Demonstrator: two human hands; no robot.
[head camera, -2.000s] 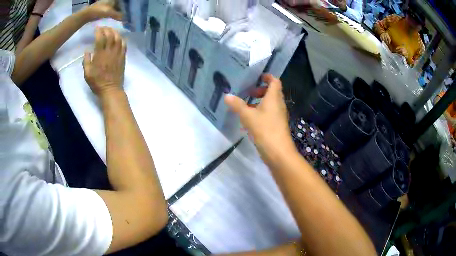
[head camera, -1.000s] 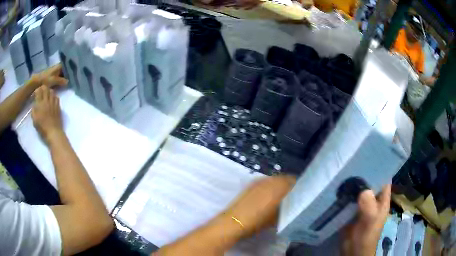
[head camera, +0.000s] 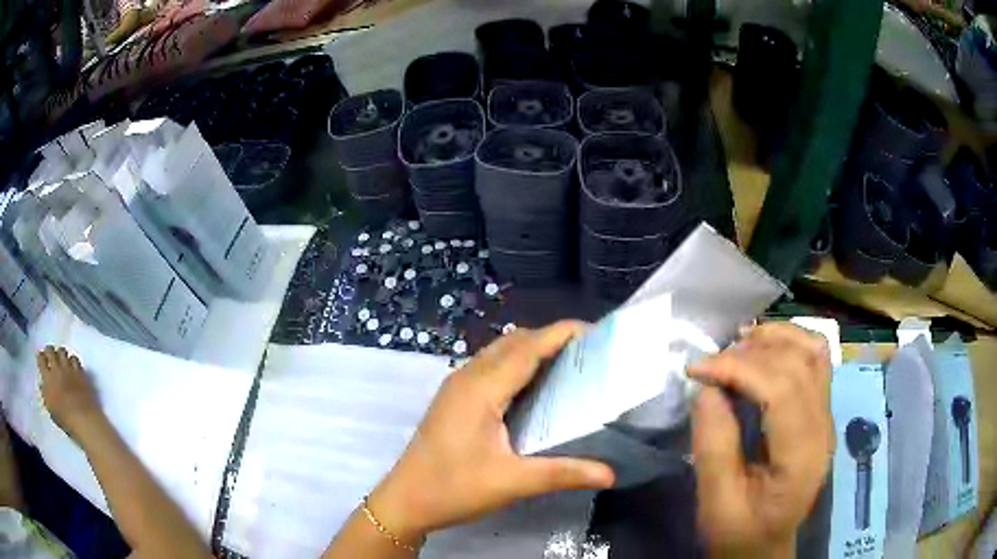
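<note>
A pale retail box (head camera: 599, 377) is held tilted in front of me, its white end flaps open towards the back right. My left hand (head camera: 481, 437) grips the box around its near left side. My right hand (head camera: 765, 415) is at the open end, its fingers bent at a whitish translucent pouch (head camera: 675, 377) in the mouth of the box. The fingertips touch or pinch the pouch; the exact grip is hard to tell. The inside of the box is hidden.
Black moulded cups (head camera: 527, 197) stand stacked behind, with small round parts (head camera: 421, 289) before them. White sheeting (head camera: 339, 437) lies left. Open boxes (head camera: 131, 251) and a co-worker's hand (head camera: 68, 388) are at far left. A green post (head camera: 820, 142) and printed boxes (head camera: 860, 459) are right.
The view has turned right. The box has come from the right to the middle and tipped over. My left hand now holds it, and my right hand has moved to its open end.
</note>
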